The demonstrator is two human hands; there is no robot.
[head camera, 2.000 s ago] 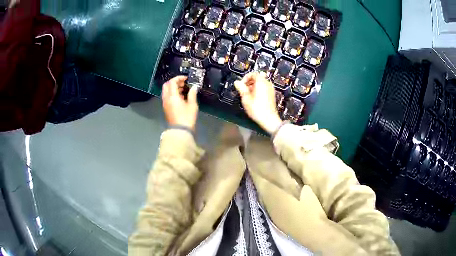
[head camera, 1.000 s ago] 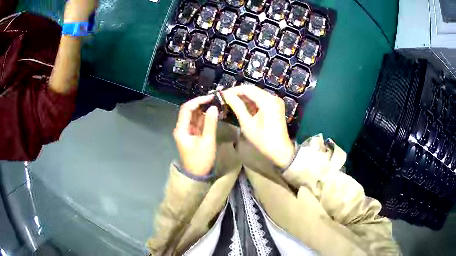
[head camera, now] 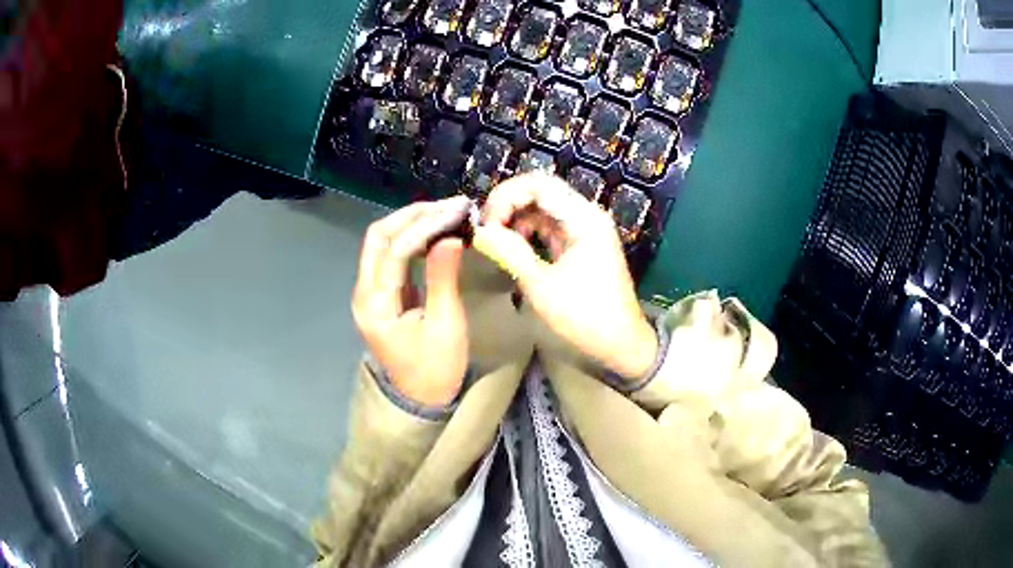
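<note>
My left hand [head camera: 417, 300] and my right hand [head camera: 567, 266] meet at the fingertips just off the near edge of the black tray. A small dark module [head camera: 471, 220] is pinched between them, mostly hidden by the fingers. My left thumb and fingers hold it from the left, and my right thumb and index finger touch its right side. The black component tray [head camera: 711, 83] lies on the green mat, with silver, black and orange modules [head camera: 558, 108] in many pockets. One module [head camera: 395, 118] lies crooked in a pocket at the lower left.
A thick stack of black ribbed trays [head camera: 889, 277] stands at the right. Pale equipment [head camera: 944, 50] is at the upper right. A person in a dark red sleeve [head camera: 56, 144] is at the left edge. Green mat [head camera: 755, 178] borders the tray, with grey floor [head camera: 211, 366] below left.
My hands moved from over the tray to its near edge and came together around a module. The neighbour's arm with the blue wristband came into view, then left it. The view shifted slightly.
</note>
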